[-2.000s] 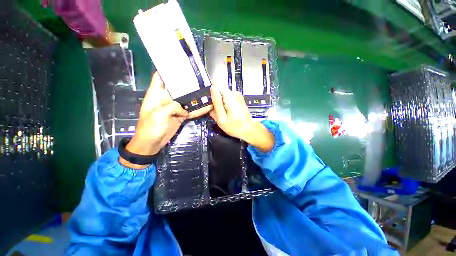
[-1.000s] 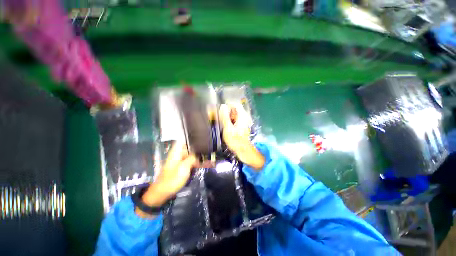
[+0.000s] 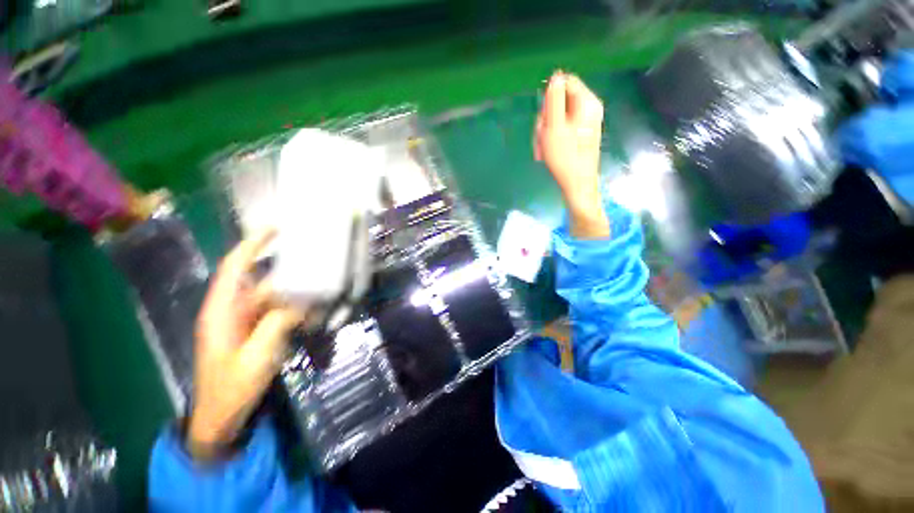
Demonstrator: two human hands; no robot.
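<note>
My left hand grips the lower left edge of a screen module, which shows as a blurred white panel with a dark right edge, tilted above the clear blister tray. The tray's upper pockets hold silver-white modules, partly hidden by the held one. Glossy black panels lie in lower pockets. My right hand is off to the right, above the green bench, fingers closed together. Nothing shows between them, though the fingertips are blurred.
A white slip with a small red mark lies right of the tray. A dark sticker sheet and a pink-wrapped post are at left. Stacked blister trays stand at upper right. A person's blue sleeve shows at the right edge.
My right hand has moved away from the tray to the upper right. My left hand still holds a module, now with its white face showing. The view has turned, and the white slip now shows.
</note>
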